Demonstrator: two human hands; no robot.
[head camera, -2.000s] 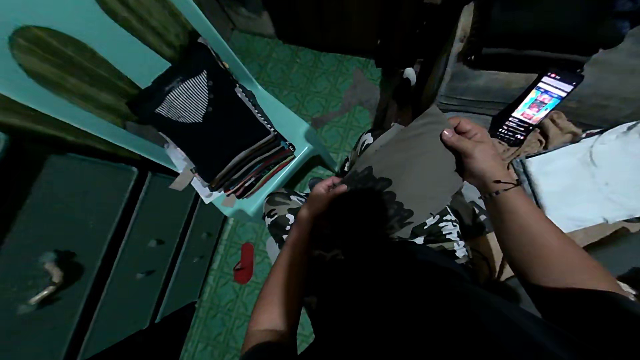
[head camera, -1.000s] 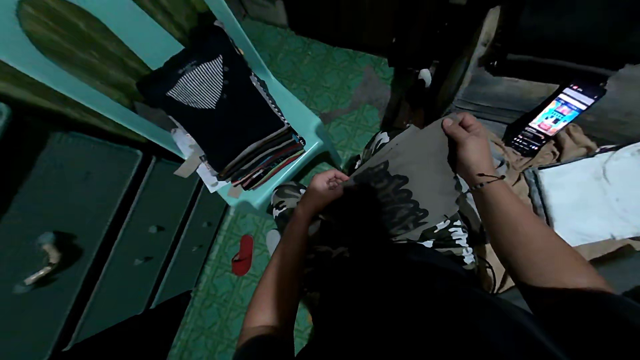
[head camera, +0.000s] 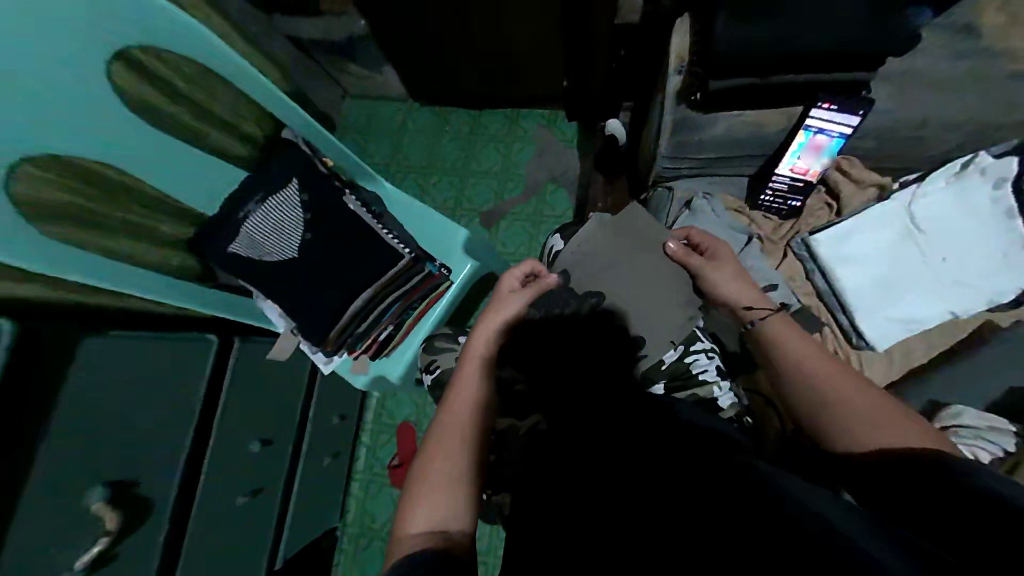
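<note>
A grey-brown folded garment (head camera: 632, 264) lies over my lap, on camouflage-print trousers (head camera: 704, 372). The thumb and fingers of my right hand (head camera: 708, 268) pinch its right edge. Close to its left edge, my left hand (head camera: 520, 296) has its fingers curled; whether they grip the cloth cannot be told. The shadow of my head hides part of the garment. To the left, a stack of folded clothes (head camera: 320, 248), a black one with a striped patch on top, rests on a turquoise plastic chair (head camera: 428, 224).
A lit smartphone (head camera: 812, 156) leans at the upper right above brown cloth (head camera: 856, 188). A white folded garment (head camera: 920, 244) lies right of my right hand. Dark green drawers (head camera: 152, 416) stand at the lower left, and a red slipper (head camera: 404, 452) is on the green floor (head camera: 456, 148).
The garment over my lap spans a smaller width, and my right hand has come closer to my left. The view has shifted slightly.
</note>
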